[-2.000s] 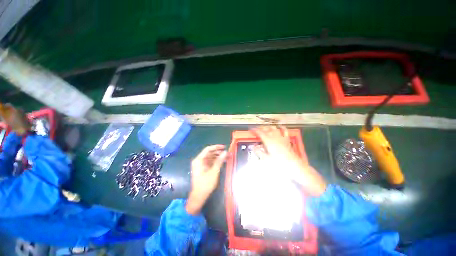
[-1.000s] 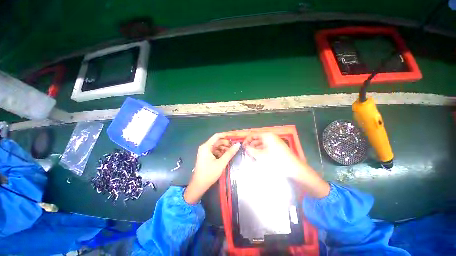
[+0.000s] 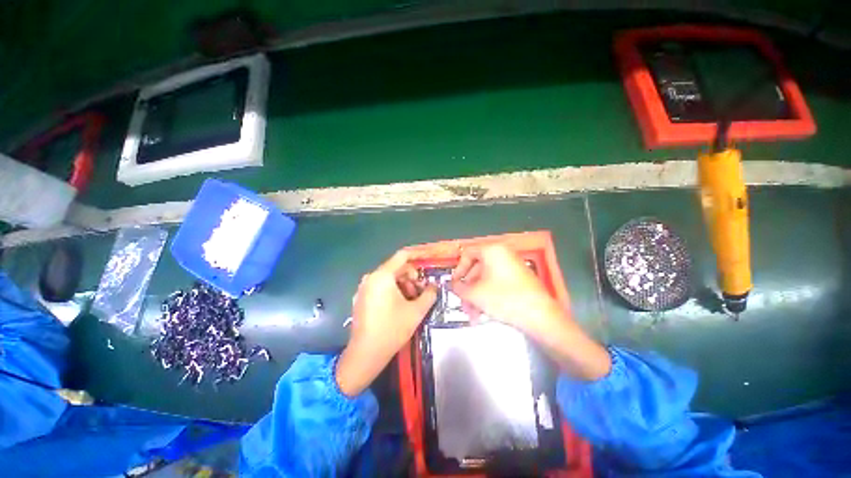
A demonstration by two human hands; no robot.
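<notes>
An opened tablet (image 3: 485, 392) with a large shiny silver area lies in a red foam tray (image 3: 551, 252) in front of me. My left hand (image 3: 387, 303) is at the tablet's far left corner, fingertips pinched together over the circuitry. My right hand (image 3: 499, 289) is beside it, thumb and fingers also pinched at the far end. Both hands' fingertips nearly meet over the circuit area (image 3: 450, 303). Any small part between the fingers is too small to make out.
A dark pile of small parts (image 3: 201, 334), a blue bin (image 3: 191, 233) with white parts and a clear bag (image 3: 129, 275) lie left. A screw dish (image 3: 646, 264) and hanging yellow screwdriver (image 3: 726, 224) are right. A white tray (image 3: 257, 112) and a red tray (image 3: 653, 126) lie beyond the rail.
The view has shifted a little. My hands have come together at the tablet's far end since two seconds ago. The glare on the silver area has shrunk, and the screwdriver hangs more upright.
</notes>
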